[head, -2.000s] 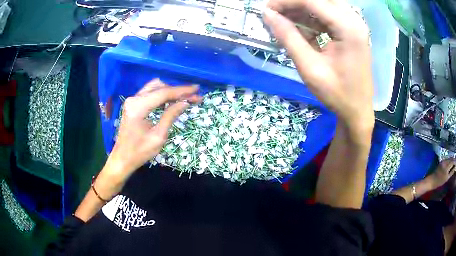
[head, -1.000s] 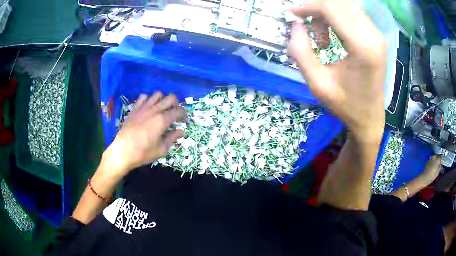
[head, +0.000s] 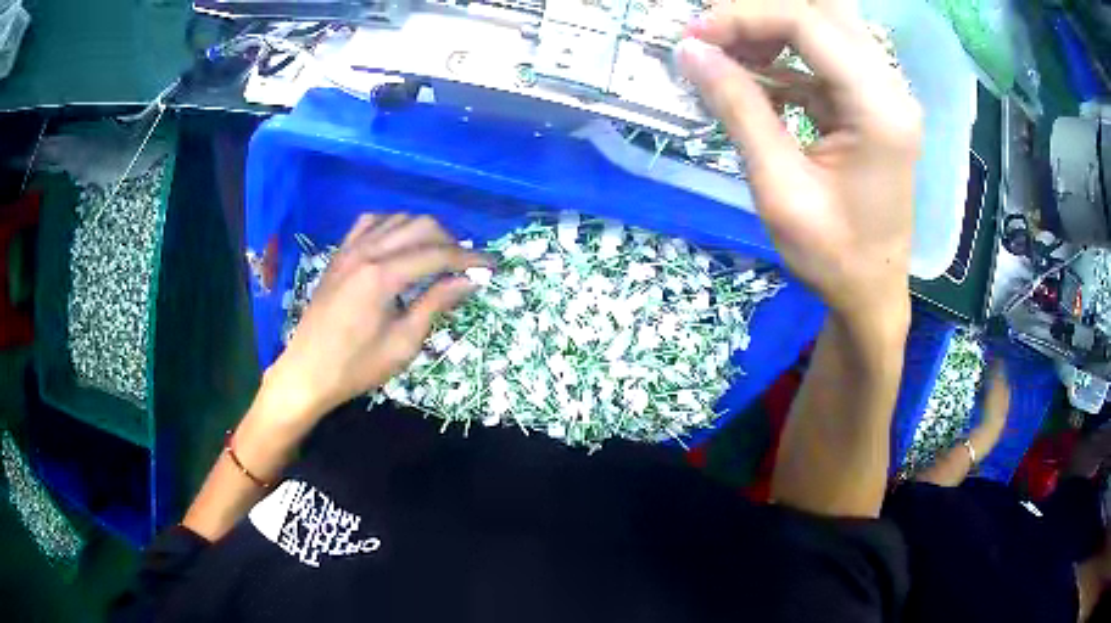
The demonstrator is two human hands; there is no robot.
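Note:
The blue parts bin [head: 402, 146] is in front of me, full of wired connectors [head: 585, 329] with white housings and thin green and white leads. My left hand [head: 372, 304] is over the bin's left part, palm down, fingers bent and thumb near the fingertips. White pieces lie right by them, so I cannot tell if one is pinched. My right hand [head: 828, 158] is raised at the right end of the silvery metal fixture [head: 573, 61], thumb and index finger curved close together; any piece between them is not clear. The clear parts tub [head: 938, 219] is partly behind this hand.
A dark green parts crate [head: 116, 292] full of pieces is at the far left. Cables [head: 274, 61] lie at the upper left. A second blue bin [head: 1023, 389] and a neighbouring person's hand [head: 989, 420] are at the right, below a grey-white machine [head: 1078, 170].
My left hand has shifted slightly over the pieces, thumb and fingers closer than a second ago. My right hand has moved a little left. The neighbour's hand has moved back to the second bin.

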